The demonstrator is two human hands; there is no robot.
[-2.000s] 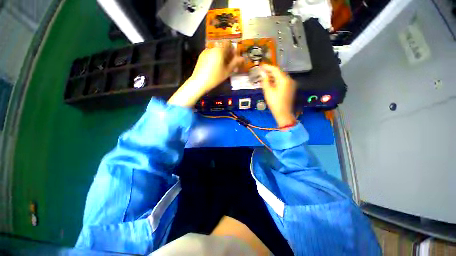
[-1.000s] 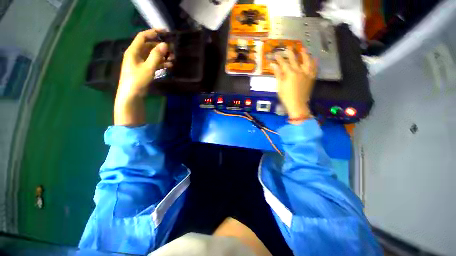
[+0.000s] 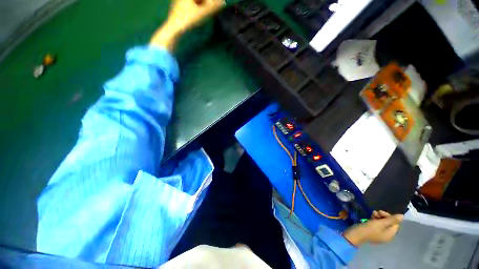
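Observation:
My left hand point(image 3: 191, 18) is blurred at the top edge, partly cut off, by the far left end of the black parts tray point(image 3: 299, 93); whether it holds something is unclear. A shiny round unit point(image 3: 289, 43) sits in a tray pocket. My right hand point(image 3: 375, 229) is at the right end of the blue-fronted control box point(image 3: 268, 144), beside a green-lit button point(image 3: 364, 220); its fingers are bent close together and no part shows in them. Orange fixture nests point(image 3: 379, 93) stand on the metal plate point(image 3: 415, 137), with a round unit in the nearest one point(image 3: 400, 119).
A white paper sheet point(image 3: 363, 152) lies on the box's black top. A second dark tray point(image 3: 307, 10) is behind a white post point(image 3: 341, 23). An orange-brown cable point(image 3: 295, 173) loops across the blue front. A grey cabinet point(image 3: 446, 247) is at lower right.
The view has turned and tilted. My left hand has moved from the tray's near pockets to its far left end. My right hand has left the nests for the box's right end.

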